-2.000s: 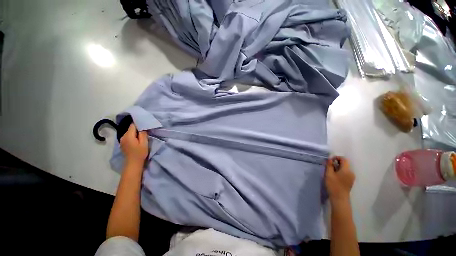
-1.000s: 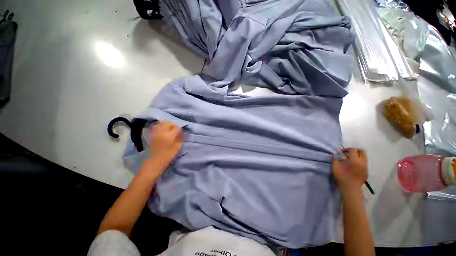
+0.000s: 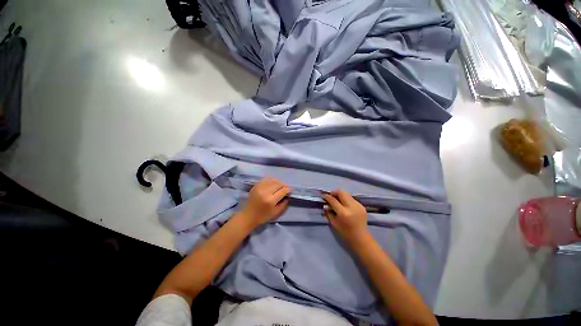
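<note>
A light blue-grey shirt (image 3: 382,156) lies flat on the white table, neck to the left, on a black hanger (image 3: 150,173) whose hook sticks out of the collar (image 3: 202,207). My left hand (image 3: 266,201) pinches the placket (image 3: 408,205) a little right of the collar. My right hand (image 3: 344,213) pinches the placket further right, near its middle. A slim dark pen-like tool (image 3: 377,209) sticks out to the right from under my right hand. The buttons are too small to tell.
A pile of similar shirts (image 3: 357,57) lies beyond the worked shirt, touching it. Clear poly bags (image 3: 494,60), an orange-brown bagged lump (image 3: 523,145) and a pink bottle (image 3: 549,221) are at the right. Dark grey cloth (image 3: 11,89) shows at the left edge. The table edge (image 3: 95,224) curves at lower left.
My right hand has moved left from the hem to the middle of the placket. My left hand has moved right from the collar along the placket. The collar now lies uncovered.
</note>
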